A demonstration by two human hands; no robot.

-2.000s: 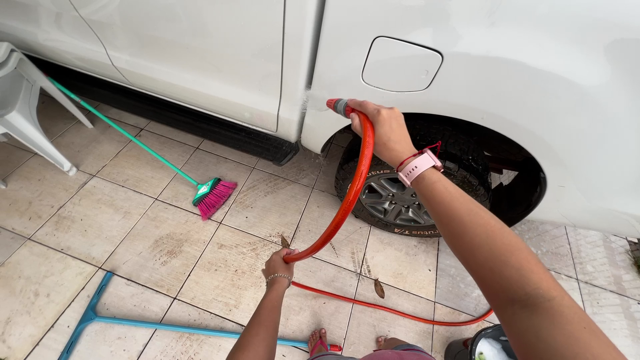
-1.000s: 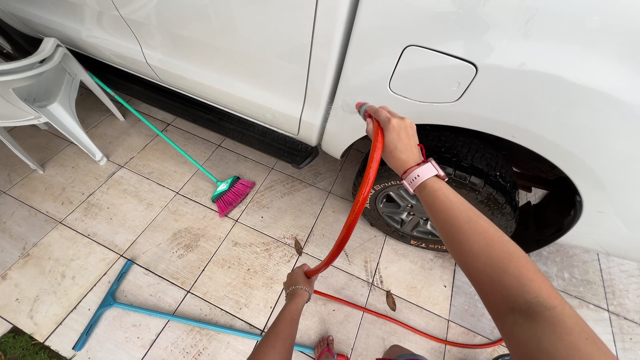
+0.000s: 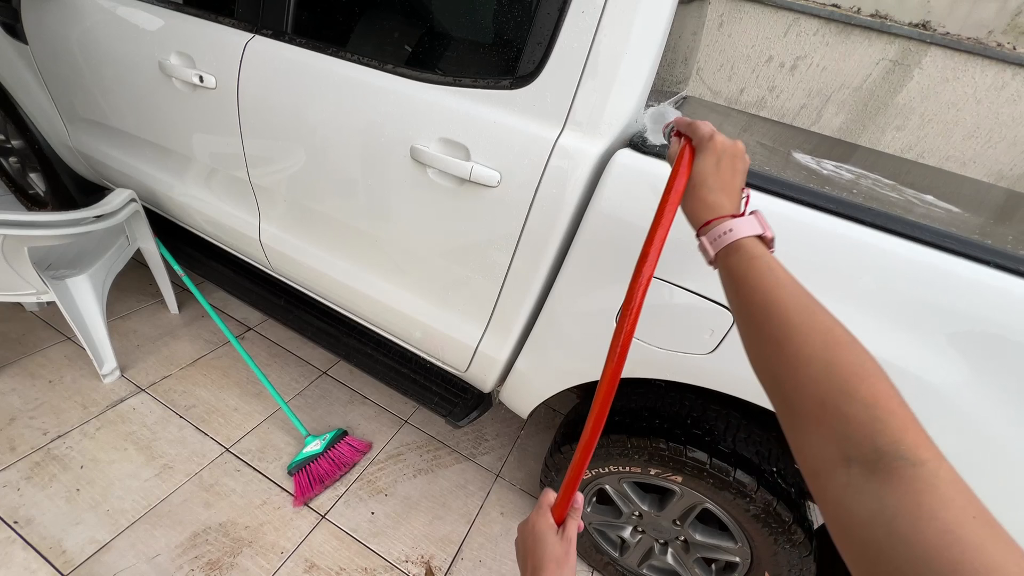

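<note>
A red-orange garden hose (image 3: 628,328) runs slantwise between my two hands in front of a white pickup truck (image 3: 360,240). My right hand (image 3: 712,172), with a pink-banded watch on its wrist, grips the hose's upper end at the front corner of the truck bed. Water sprays from the mostly hidden nozzle there. Lower down, my left hand (image 3: 550,532) is closed around the hose in front of the rear wheel (image 3: 664,524). White suds lie on the dark bed cover (image 3: 840,152).
A green-handled broom with pink bristles (image 3: 330,464) leans against the truck's side by the black running board (image 3: 320,320). At the left stands a white plastic chair (image 3: 92,272) on the tiled floor (image 3: 160,496). Behind the truck rises a rough wall (image 3: 864,88).
The view has tilted up to the windows and bed. My right hand has risen with the hose end from beside the fuel flap to the bed's top corner. The hose between my hands is straighter.
</note>
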